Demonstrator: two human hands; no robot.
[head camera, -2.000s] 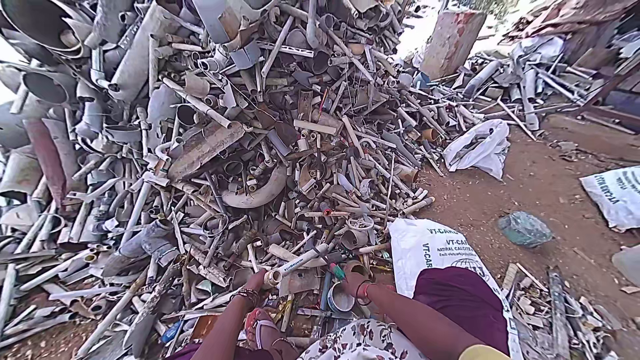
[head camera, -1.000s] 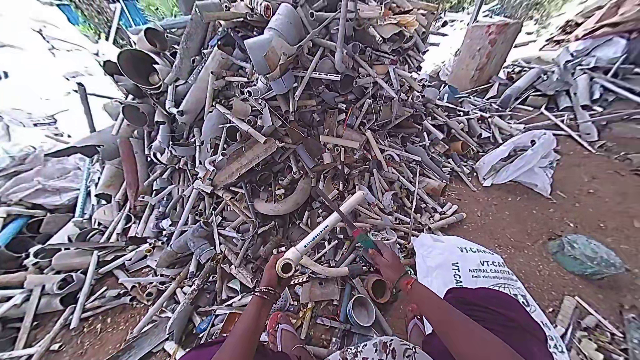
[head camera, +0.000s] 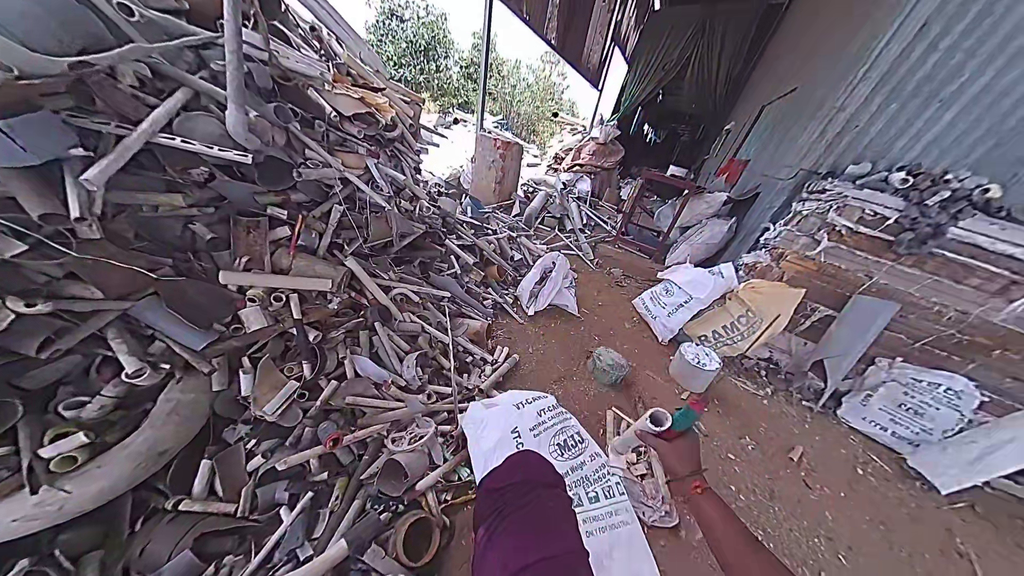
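Note:
My right hand (head camera: 678, 454), with a red band at the wrist, is at the lower right. Its fingers are around a short off-white plastic pipe (head camera: 637, 434), whose open end faces up, and a tool's green and red handle (head camera: 688, 414). The rest of the tool cannot be made out. Just beyond the handle is a white cylindrical object (head camera: 695, 367); whether it touches the handle is unclear. My left hand is out of view. Below the pipe lie scraps and a crumpled clear plastic bag (head camera: 652, 500). A printed white sack (head camera: 560, 464) lies beside my knee.
A tall heap of scrap plastic pipes (head camera: 320, 280) fills the left. On the dirt to the right are a greenish bundle (head camera: 608, 366), an open white bag (head camera: 549, 284) and a tan sack (head camera: 744, 318). Stacked material (head camera: 904, 272) stands along the corrugated wall.
The view has swung right. My right hand has moved away from the heap to the sack's right side, with the pipe and tool handle. My left hand, on the pipe earlier, has left view.

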